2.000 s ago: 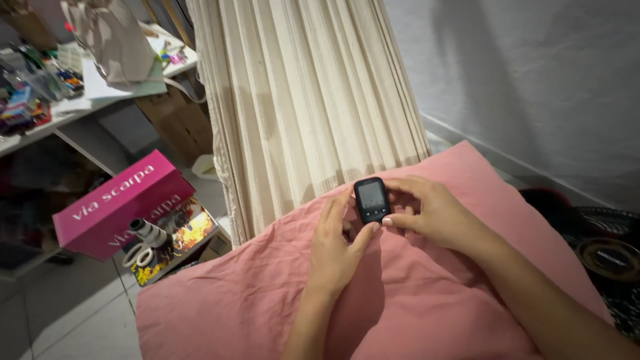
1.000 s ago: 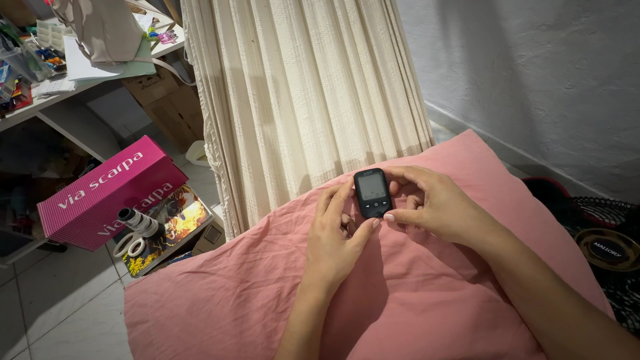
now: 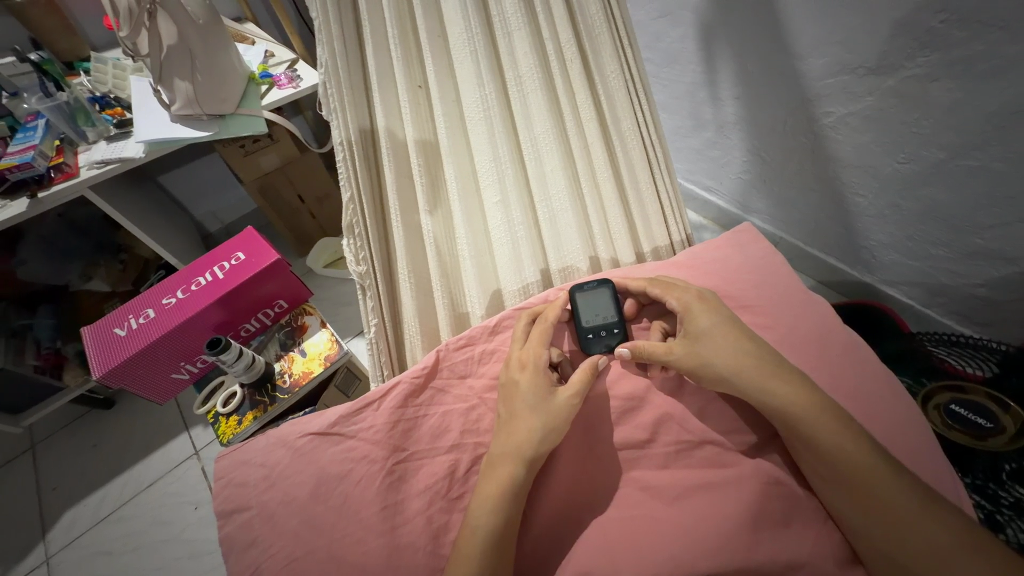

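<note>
A small black handheld device with a grey screen and a row of buttons is held upright above a pink pillow. My left hand grips its left side, with the thumb near the bottom edge. On the other side my right hand holds it, fingers behind and thumb at the lower right corner. Both forearms lie over the pillow. The fingertips behind the device are partly hidden.
Cream pleated fabric stretches away beyond the pillow. At left stand a pink box, white-handled scissors and a white cylindrical object on a picture-covered item. A cluttered desk holds a beige bag. A wall rises at right.
</note>
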